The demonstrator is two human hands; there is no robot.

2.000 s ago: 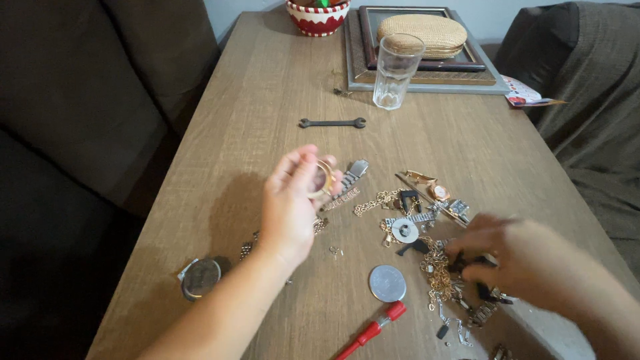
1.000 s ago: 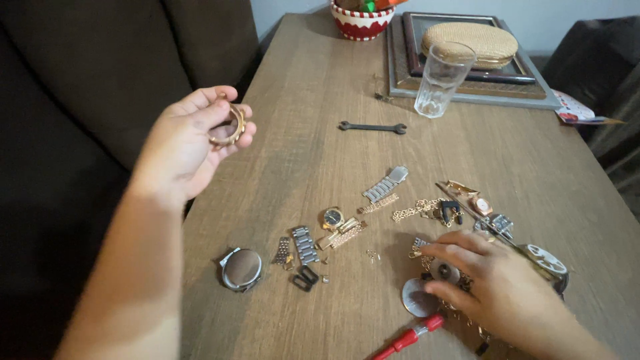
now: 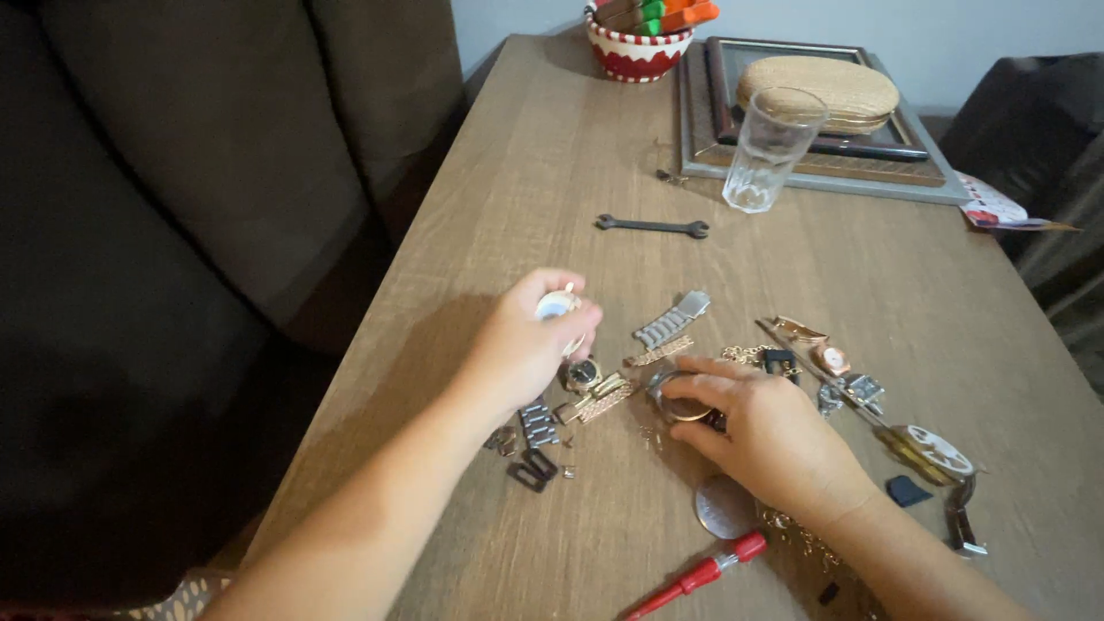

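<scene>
My left hand (image 3: 539, 345) holds a gold-toned watch case (image 3: 559, 305) above the table, left of the parts. Under my right hand (image 3: 759, 423) is a round metal watch case (image 3: 686, 398), gripped by its fingertips. Close by lie a gold-toned watch (image 3: 583, 373), a gold-toned link band (image 3: 606, 398), a silver link band (image 3: 672, 319) and a dark metal link band (image 3: 538, 424). A round metal disc (image 3: 724, 507) and a red screwdriver (image 3: 699, 576) lie below my right hand. Gold-toned chain (image 3: 798, 530) shows partly beneath my right wrist.
An open-ended wrench (image 3: 652, 227) lies farther back, near a drinking glass (image 3: 774, 151). Behind stand stacked picture frames (image 3: 828, 183) with a woven case (image 3: 819, 93), and a red and white bowl (image 3: 638, 56). More watch parts (image 3: 936, 450) lie at the right.
My left hand has come back over the table from the left edge, still holding the gold-toned case. My right hand now grips a round watch case. The view has shifted.
</scene>
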